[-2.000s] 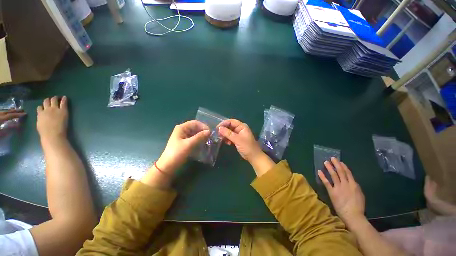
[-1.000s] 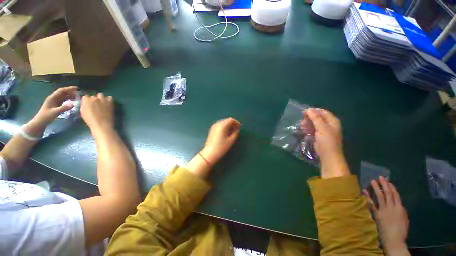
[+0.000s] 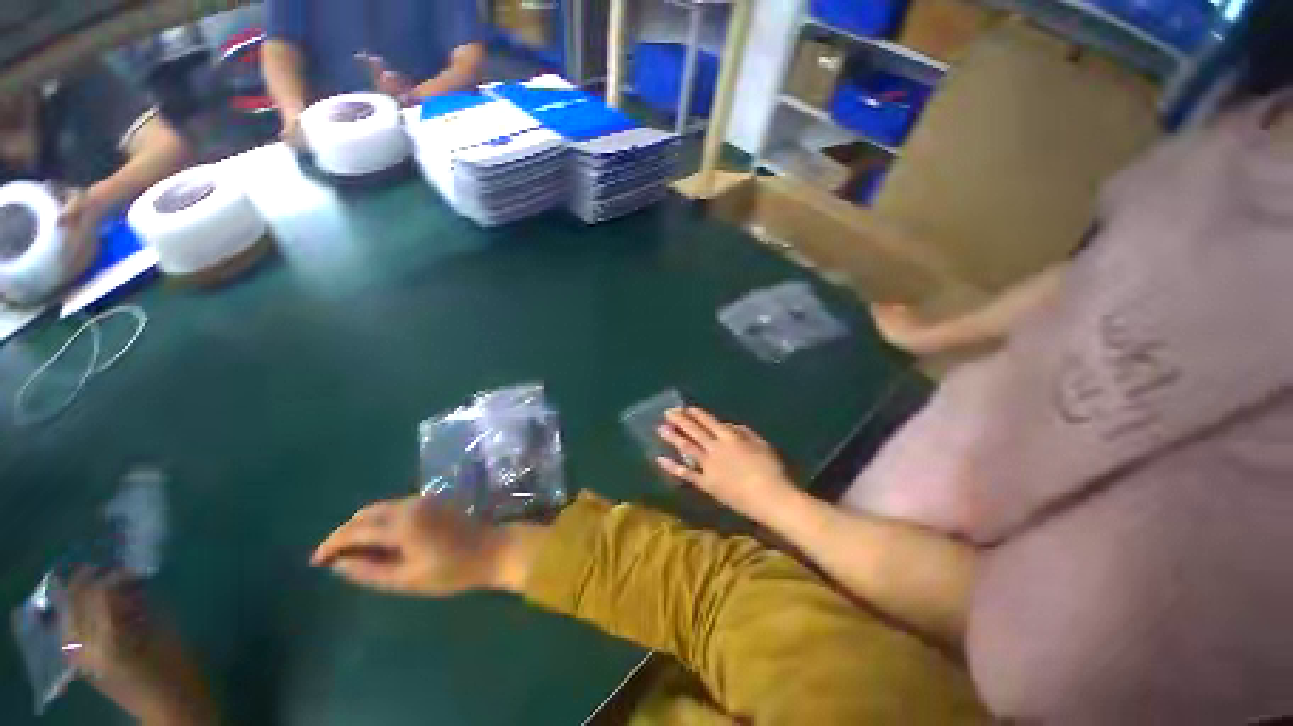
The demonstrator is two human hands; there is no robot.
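My right hand (image 3: 411, 546) is beside the near edge of a pile of clear zip bags (image 3: 494, 447), with its fingers pointing left. It shows no bag in it. A blurred hand, which looks like my left hand (image 3: 128, 638), is low at the left, its forearm cut off by the bottom edge. A clear bag with dark contents (image 3: 43, 635) lies against it, and another blurred clear bag (image 3: 139, 522) shows just above its fingers. Whether the fingers grip either bag is unclear.
At right, a person in pink has a hand (image 3: 723, 457) on a clear bag (image 3: 652, 423); more bags (image 3: 780, 321) lie beyond. Booklet stacks (image 3: 489, 156), white rolls (image 3: 199, 220) and a cable (image 3: 78, 362) are at the far side. Two people are opposite; a carton (image 3: 837, 241) is at the bench edge.
The view has swung right. My right hand has let go of the bag, which now lies with the pile. My left hand now shows beside bags at the lower left.
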